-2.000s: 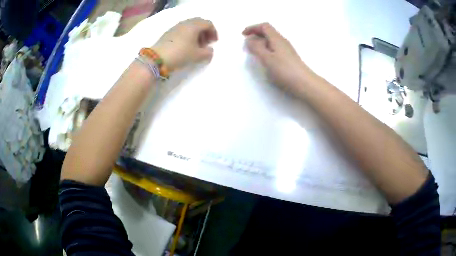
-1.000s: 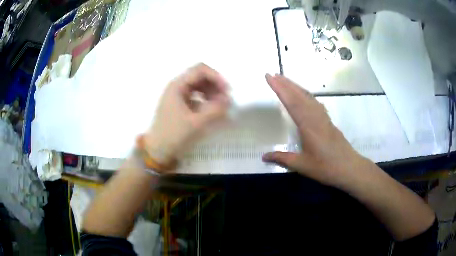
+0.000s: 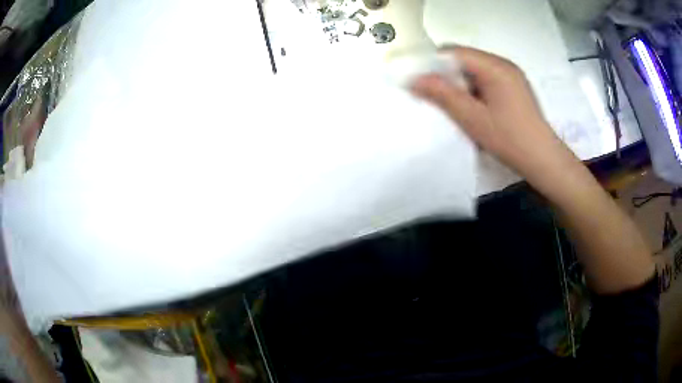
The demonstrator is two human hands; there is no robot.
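Note:
A large white cloth panel (image 3: pixel 224 187) lies across the table from the far left to below my right hand, its lower edge hanging over the table's front edge. My right hand (image 3: pixel 486 93) is pinched on a bunched white cloth edge (image 3: pixel 426 69), just below the metal parts of the needle area (image 3: pixel 344 26). Whether this edge belongs to the large panel is hard to tell. My left hand (image 3: pixel 19 340) is blurred and cut off at the lower left picture edge; its fingers and any hold on the panel's left corner cannot be made out.
More white cloth (image 3: pixel 493 37) lies right of the needle area. A long thin dark metal tool (image 3: pixel 609 78) lies at the table's right end, beside a lit phone (image 3: pixel 656 82) and a brown carton (image 3: pixel 658 217). Plastic-wrapped goods (image 3: pixel 45 82) are at left, a yellow-framed cart (image 3: pixel 142 319) below.
The view has turned right towards the machine. My left hand has moved to the far left edge. My right hand has closed on cloth near the needle area, and the large panel now spans the front.

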